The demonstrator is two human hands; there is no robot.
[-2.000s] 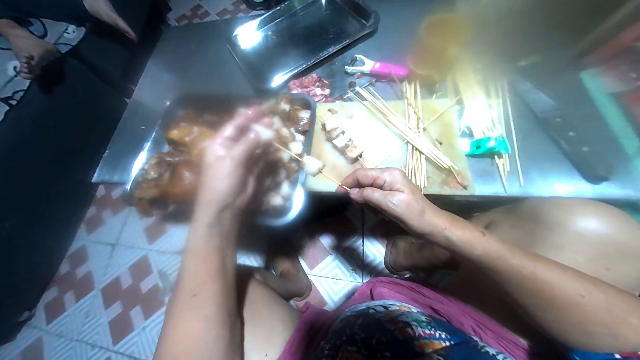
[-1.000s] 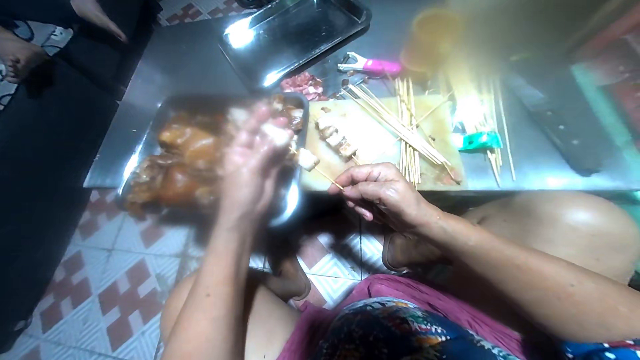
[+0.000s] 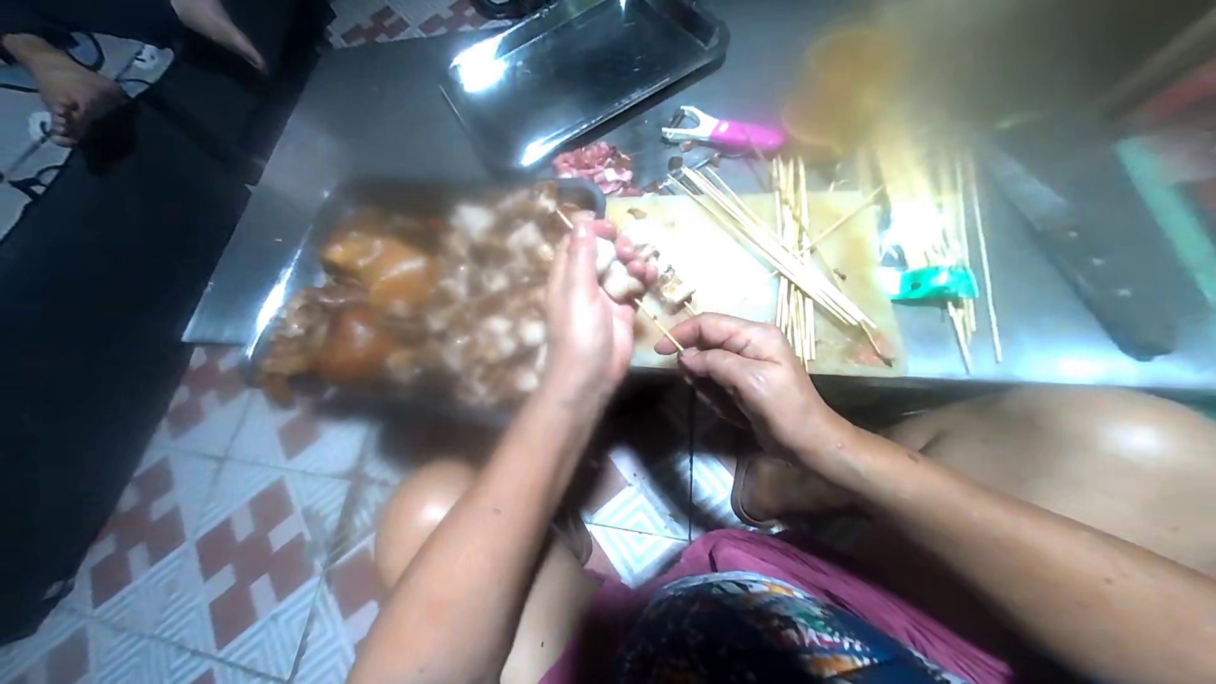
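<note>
My right hand (image 3: 746,370) pinches the lower end of a wooden skewer (image 3: 657,324) between thumb and fingers. Pale pieces of meat (image 3: 617,277) are threaded higher on that skewer, and my left hand (image 3: 594,299) is closed around them, with the tip showing above it. Under and left of my left hand lies a dark tray (image 3: 589,193) of pale cubes (image 3: 494,332) and larger brown-orange pieces (image 3: 380,271) in sauce. A loaded skewer (image 3: 675,283) rests on the cutting board (image 3: 860,214) behind my hands. Several bare skewers (image 3: 760,249) lie crossed on the board.
A black tray (image 3: 589,76) lies at the back, near a small heap of reddish meat (image 3: 597,166) and a pink-handled peeler (image 3: 746,135). Right of the board are a bag of skewers with a green band (image 3: 936,283) and a dark knife (image 3: 1092,256). Another person's foot (image 3: 81,100) shows upper left.
My left hand has moved right from over the tray of meat to the skewer and closed around its pieces. My right hand still holds the skewer's lower end.
</note>
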